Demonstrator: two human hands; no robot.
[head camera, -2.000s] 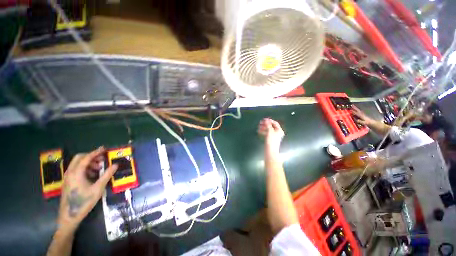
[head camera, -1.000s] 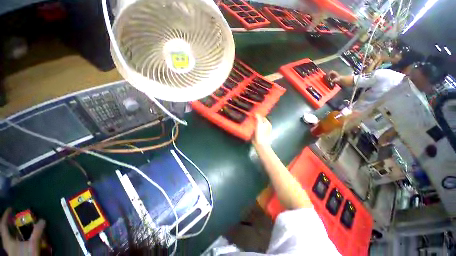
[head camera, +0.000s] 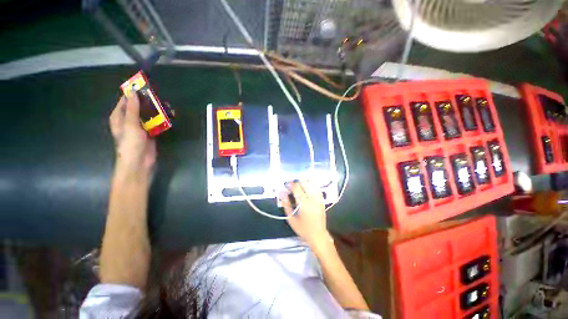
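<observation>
My left hand (head camera: 132, 134) holds a red and yellow phone (head camera: 149, 106) tilted above the bench, left of the fixture plates. A second red and yellow phone (head camera: 230, 132) lies upright on the left blue fixture plate (head camera: 254, 134), with a white cable (head camera: 249, 200) at its lower end. My right hand (head camera: 306, 212) is at the lower edge of the right fixture plate (head camera: 305, 134), fingers bent close together by a small dark spot and the white cable. Glare hides whether it grips anything.
A red tray (head camera: 380, 156) of dark phones lies right of the plates. Another red tray (head camera: 414, 268) with several phones is below it, a third (head camera: 532, 128) at far right. The tester (head camera: 311, 28), orange-brown leads (head camera: 324, 89) and a fan (head camera: 479, 22) are behind.
My right hand has left the full tray's edge and moved to the right fixture plate. My left hand has raised its phone off the bench. The view has turned left and down.
</observation>
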